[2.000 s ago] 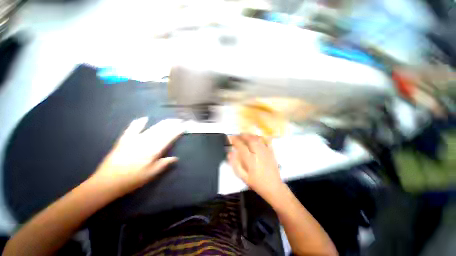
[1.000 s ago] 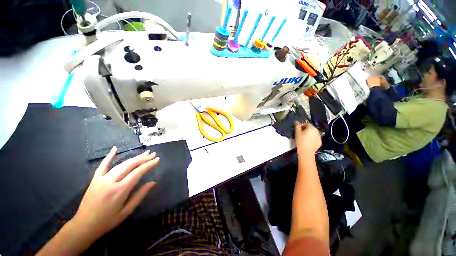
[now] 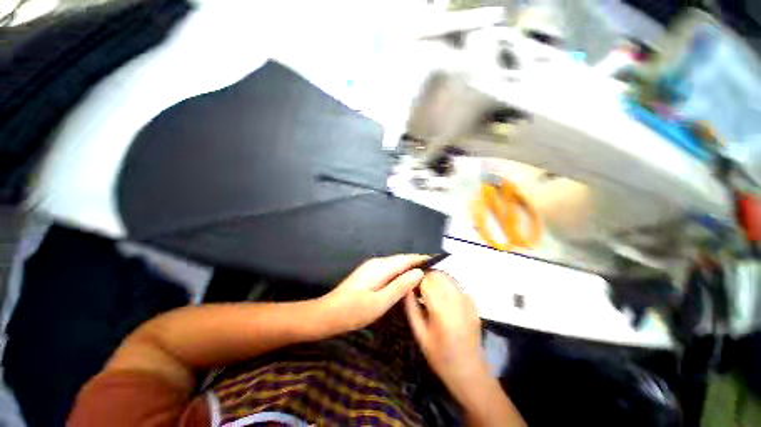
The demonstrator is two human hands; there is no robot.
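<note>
The black cut panel lies on the white table left of the sewing machine, its curved edge to the left. A short dark slit or fold line shows near its middle right. My left hand pinches the panel's near right corner at the table's front edge. My right hand is beside it, fingertips touching the same corner. The presser foot area is blurred, just right of the panel. Orange-handled scissors lie under the machine arm.
A black cloth scrap lies at the right end of the table. Black pieces hang at the lower left and lie at upper left. A blurred blue spool tray is on the machine. Dark bundles are below the table at right.
My right hand has come back from the scrap at the right to the panel's corner. My left hand has moved right to meet it. The view has shifted and the panel lies turned.
</note>
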